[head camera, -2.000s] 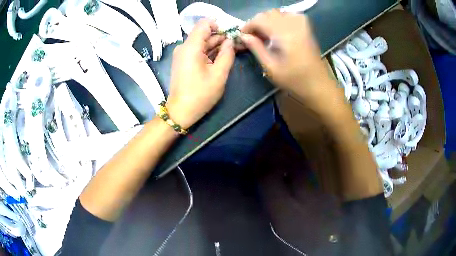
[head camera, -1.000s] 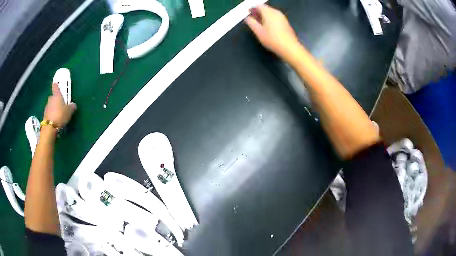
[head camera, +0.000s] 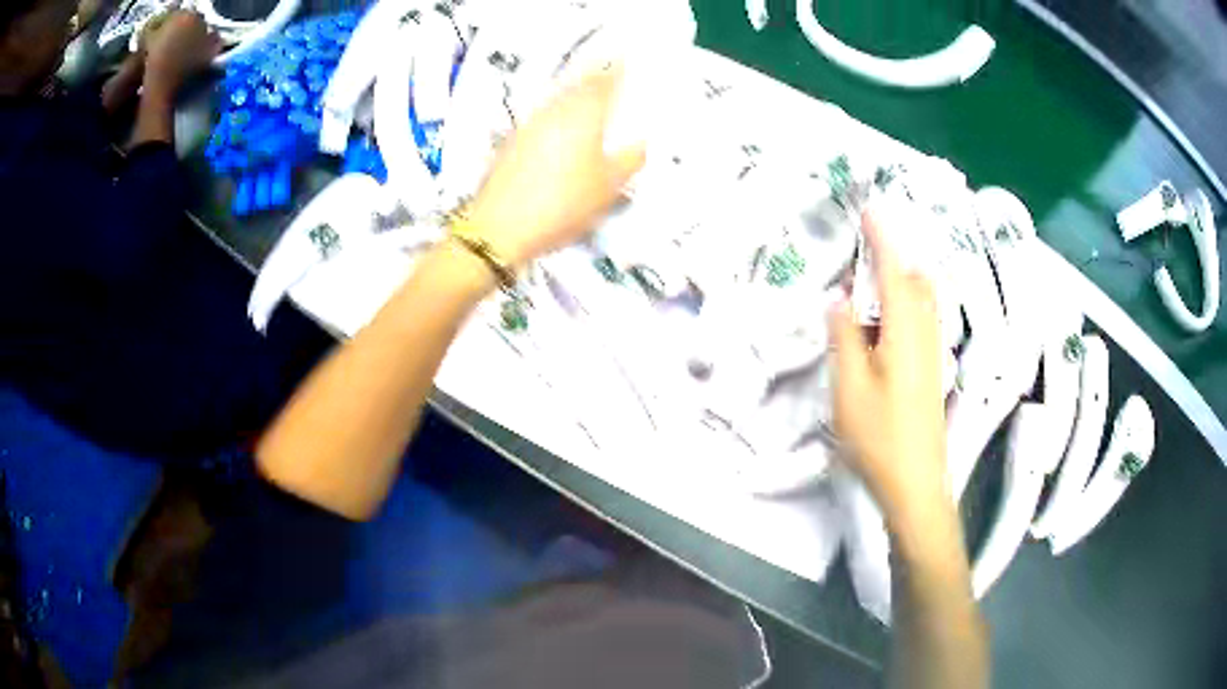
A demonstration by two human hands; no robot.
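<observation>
A large overlapping pile of white curved housing halves (head camera: 1002, 404) with small green circuit boards (head camera: 785, 264) lies on the dark bench. My left hand (head camera: 559, 168), with a yellow bracelet at the wrist, is over the left part of the pile, blurred; its fingertips merge with the bright white. My right hand (head camera: 895, 364) is at the right part of the pile, fingers pointing away from me among the housings. Glare and blur hide whether either hand grips a piece.
A green conveyor belt (head camera: 928, 128) with a pale rail runs along the far right, carrying white wired arms (head camera: 902, 65). Many small blue parts (head camera: 276, 101) lie at the upper left. Another person's dark sleeve (head camera: 81, 269) and hand are at the left.
The view has swung left to the pile and a neighbouring person. My left hand has left the belt and my right hand the rail; both are now over the pile.
</observation>
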